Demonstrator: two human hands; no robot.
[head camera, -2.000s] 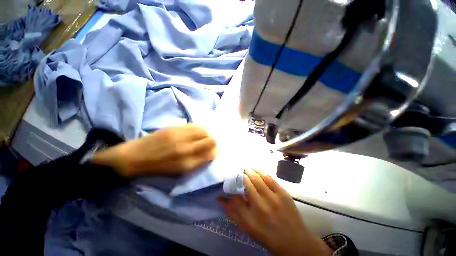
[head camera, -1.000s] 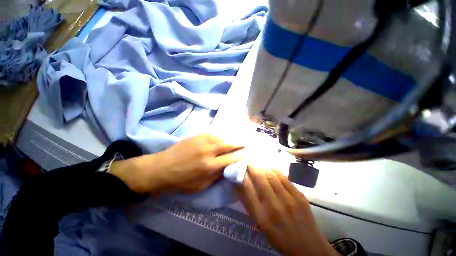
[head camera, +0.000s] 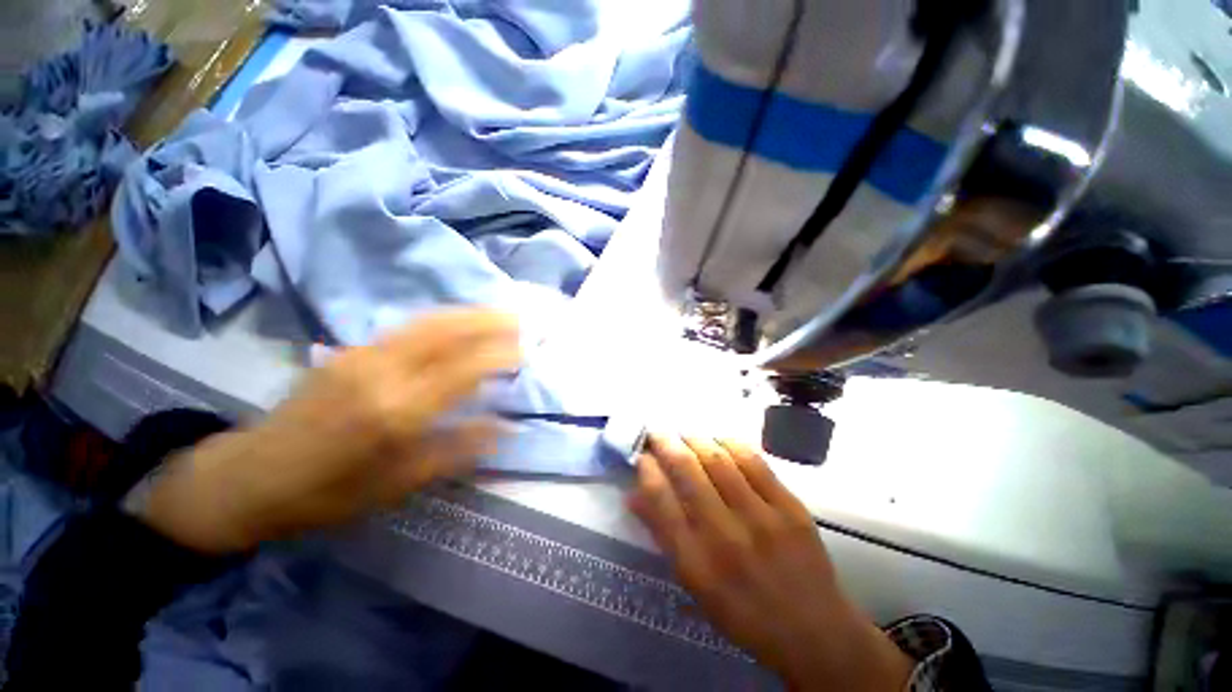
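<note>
The light blue garment cloth (head camera: 365, 203) lies heaped left of the sewing machine head (head camera: 811, 176). A narrow folded blue band (head camera: 547, 449) runs along the near side of the bed, its right end at my right fingertips. My right hand (head camera: 736, 541) lies flat over that end, just in front of the brightly lit needle area, fingers close together. My left hand (head camera: 358, 419) is blurred over the left part of the band; whether it grips cloth cannot be told. Glare hides the needle and presser foot.
An edge ruler (head camera: 541, 568) runs along the near table edge. A ruffled blue bundle (head camera: 68, 135) lies on a brown board at upper left. More blue cloth (head camera: 257, 615) hangs below the table. A dark box (head camera: 1196, 642) sits at the right edge.
My left hand has moved left, away from my right hand. The folded band now shows between them. My right hand stays near the needle area. The camera view has shifted slightly.
</note>
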